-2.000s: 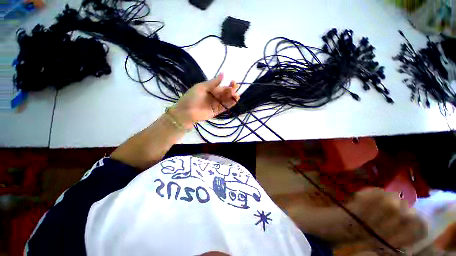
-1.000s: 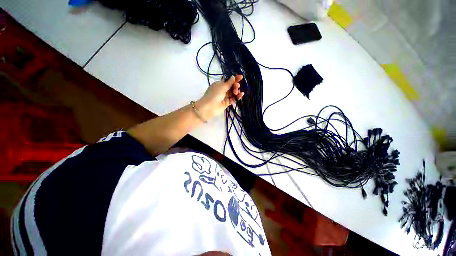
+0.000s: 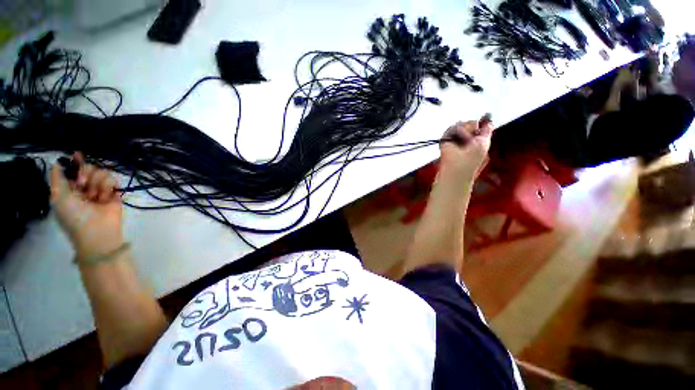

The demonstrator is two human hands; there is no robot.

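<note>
A thick hank of thin black cables sweeps across the white table, its dark connector ends fanned at the upper right. My left hand is at the hank's left part, fingers curled around a small dark piece, type unclear. My right hand is raised beyond the table's front edge, closed on the black cable; a small dark tip shows above its fingers. Thin strands stretch from it leftward along the hank's front side. Whether they reach my left hand is unclear.
A small black fringed bunch and a black phone lie behind the hank. A dark heap of coils is at the left edge. More connector ends lie at the upper right. A red stool and a dark seated shape are beyond the table's front edge.
The view has turned toward the right. My right hand, out of view one second ago, now shows holding cable. My left hand has gone from the hank's middle to its left part.
</note>
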